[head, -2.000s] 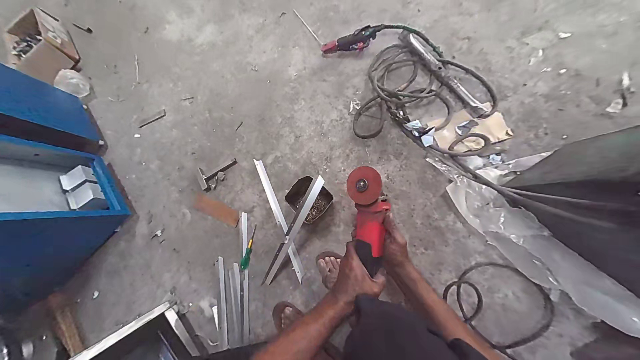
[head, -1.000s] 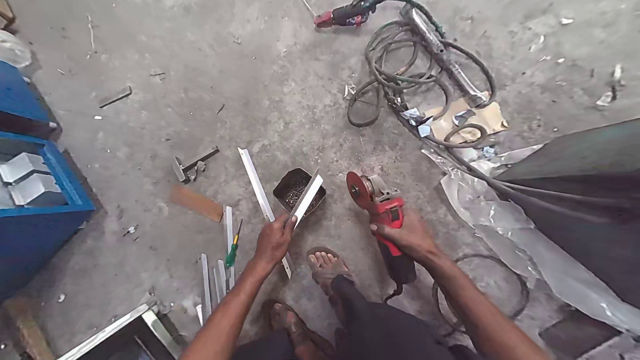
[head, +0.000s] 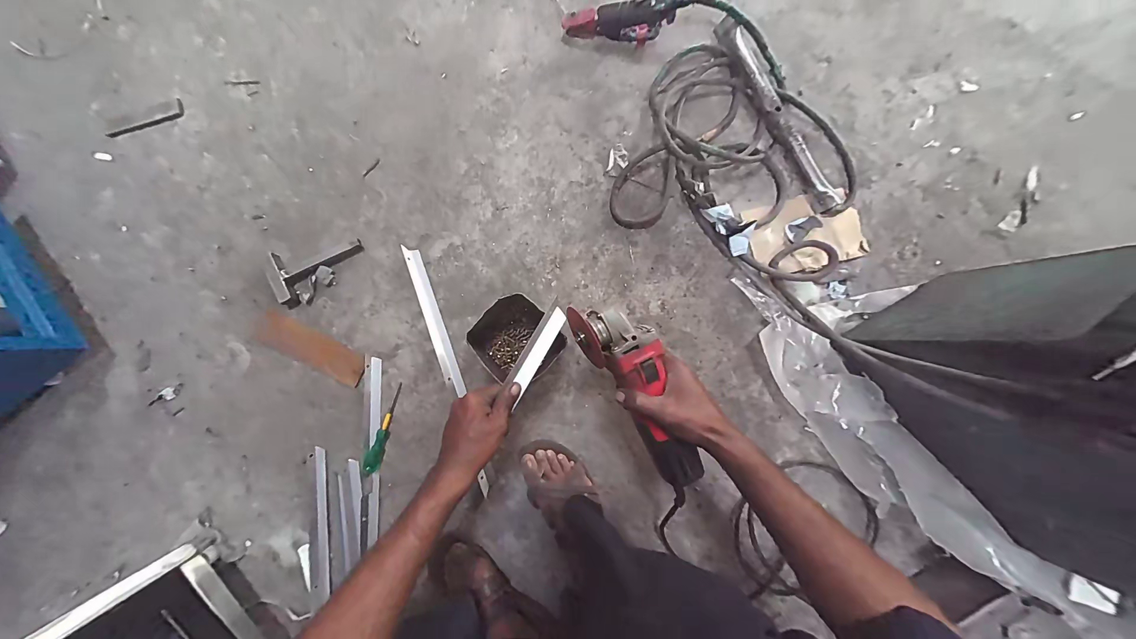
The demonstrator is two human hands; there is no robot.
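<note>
My left hand grips a metal angle strip, whose far end reaches over a black container of small metal pieces. In my right hand is a red angle grinder, held by its body. The grinder's reddish disc faces the strip's far end, close to it; whether they touch cannot be told. A second metal angle strip lies on the floor and passes by my left hand. Left of that are a green-handled screwdriver and several more metal strips.
A welding electrode holder and coiled cables lie at the upper right, above plastic sheeting. At left are a brown flat piece, a metal bracket and a blue metal frame. My feet stand just below the container.
Both hands were on the grinder two seconds ago. My left hand left it and took hold of a strip from the crossed pair; my right hand kept the grinder, whose disc is now nearer the strip.
</note>
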